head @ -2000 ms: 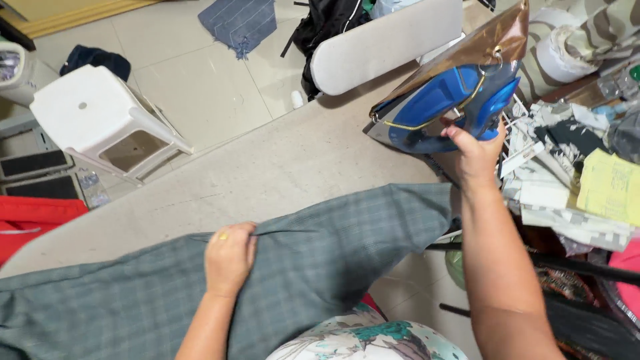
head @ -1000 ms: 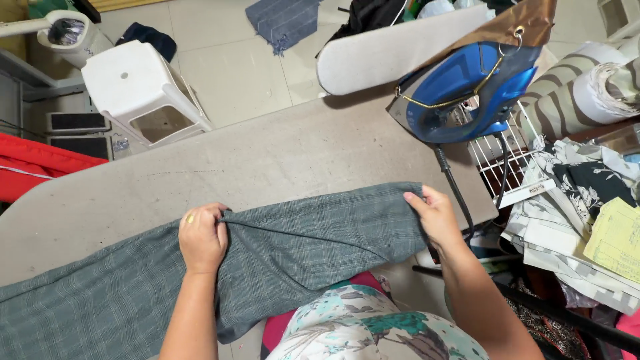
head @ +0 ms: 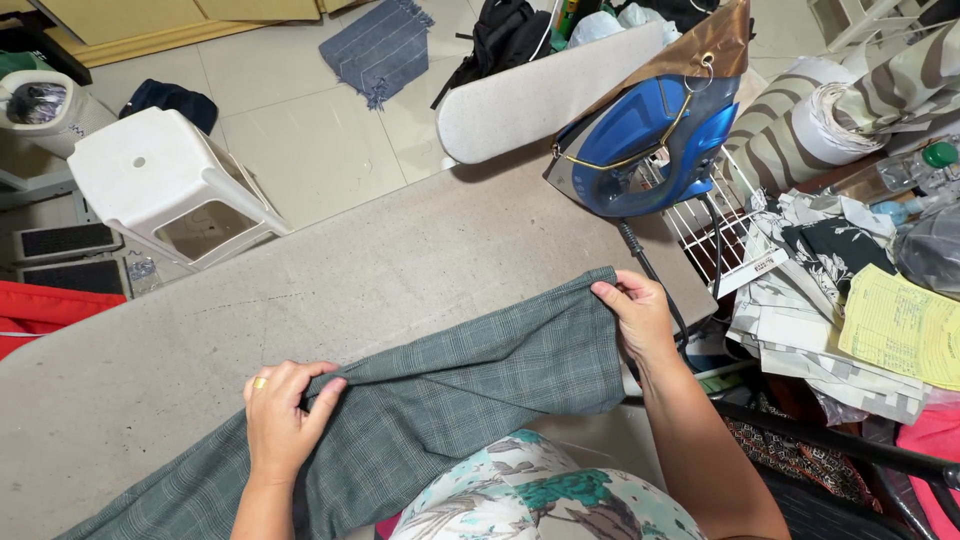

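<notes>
A grey-green checked cloth garment (head: 465,367), long like a trouser leg, lies along the near edge of the ironing board (head: 360,270). My left hand (head: 289,409), wearing a ring, pinches its upper edge near the middle. With thumb and fingers, my right hand (head: 634,307) grips the corner at its right end. Folds run through the cloth between both hands. Beyond my right hand, a blue steam iron (head: 637,150) stands tilted at the board's far right, with a brown cloth behind it and its cord hanging down toward the board's right edge.
A small sleeve board (head: 547,90) juts out beyond the main board. A white plastic stool (head: 150,165) stands on the tiled floor at the left. At the right are a white wire rack (head: 720,217), a stack of papers and fabric (head: 832,352), and patterned rolls (head: 810,127).
My right hand has let go of the iron and moved down to the garment's right end, which it now holds. The iron is left at the board's far right. My left hand remains on the cloth.
</notes>
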